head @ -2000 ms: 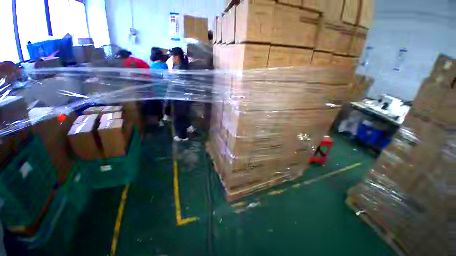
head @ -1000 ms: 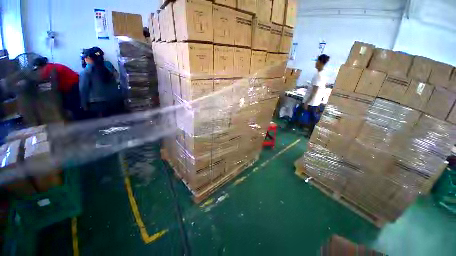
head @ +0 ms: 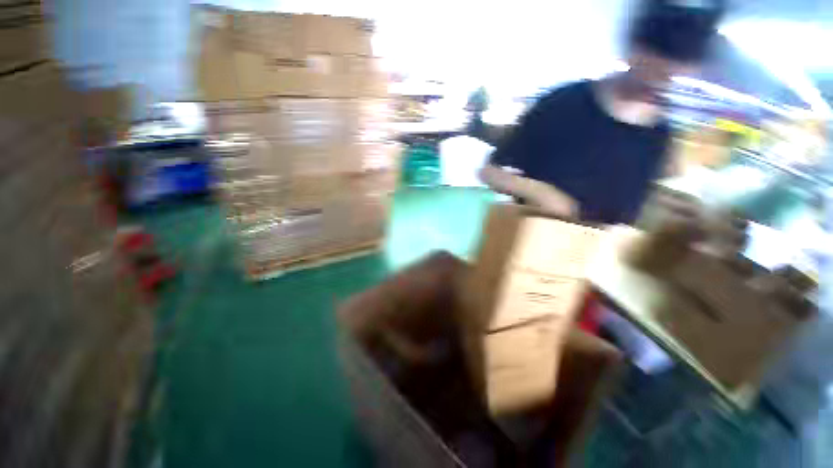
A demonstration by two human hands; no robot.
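Note:
Neither my left hand nor my right hand is in view. The frame is blurred. Nearest in front of me is a large open brown master carton [head: 388,402] on the green floor. A tall brown box with dark print [head: 530,320] stands tilted at the carton's right part, its lower end inside the rim. A person in a dark top [head: 585,146] stands behind it, with a forearm reaching to the top of the tall box. The carton's inside is dark and its contents cannot be made out.
A packing table [head: 744,398] with brown boxes runs along the right. A stretch-wrapped pallet load [head: 306,164] stands behind left. Stacked cartons [head: 64,274] fill the left edge, with a red stool [head: 142,260] beside them. A blue container [head: 178,178] is under a far table.
The view has swung far to the right. The pallet loads have shifted left, and the open carton, tall box, dark-topped person and packing table have come into view.

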